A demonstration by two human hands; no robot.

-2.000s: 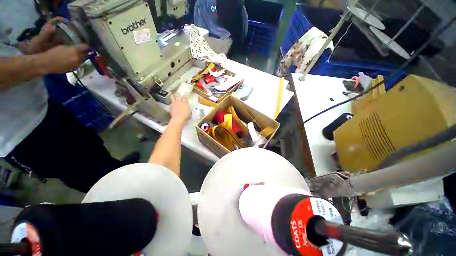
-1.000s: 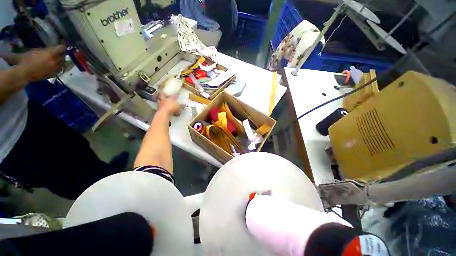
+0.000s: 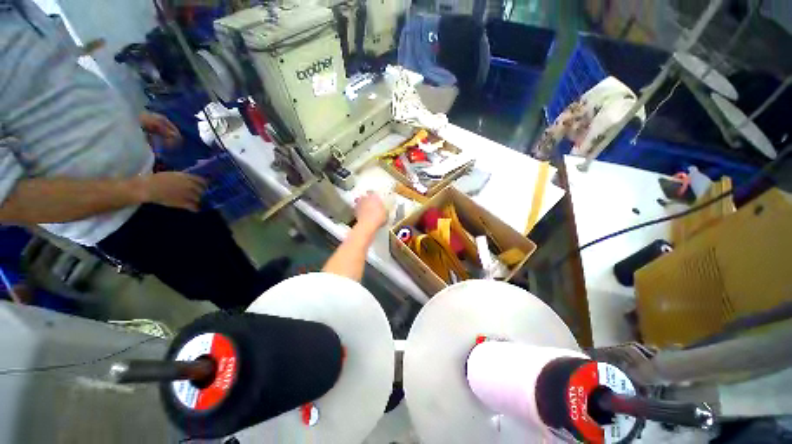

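Note:
My left hand [image 3: 371, 211] reaches from behind the thread discs to the white table beside the brother machine [image 3: 306, 91]. Its fingers are small and blurred at a pale, whitish thing [image 3: 375, 180]; whether they grip it I cannot tell. My right hand is out of the picture. Just right of my left hand is an open cardboard box [image 3: 417, 263] with yellow and red items and a spool with a ringed end [image 3: 404, 234]. Behind it is a shallower box of red, yellow and white oddments [image 3: 421, 160].
A large black thread cone [image 3: 282, 364] and a pale pink cone [image 3: 512, 377] stand on white discs close in front. A person [image 3: 78, 130] stands at the left. At the right are another white table [image 3: 608, 204], a dark cone [image 3: 643, 262] and a yellowish-brown machine part [image 3: 712, 277].
The view has shifted, so the table and boxes sit further right. The pale thing seen at my left fingers earlier shows less clearly. The other person's hands have come down from the machine.

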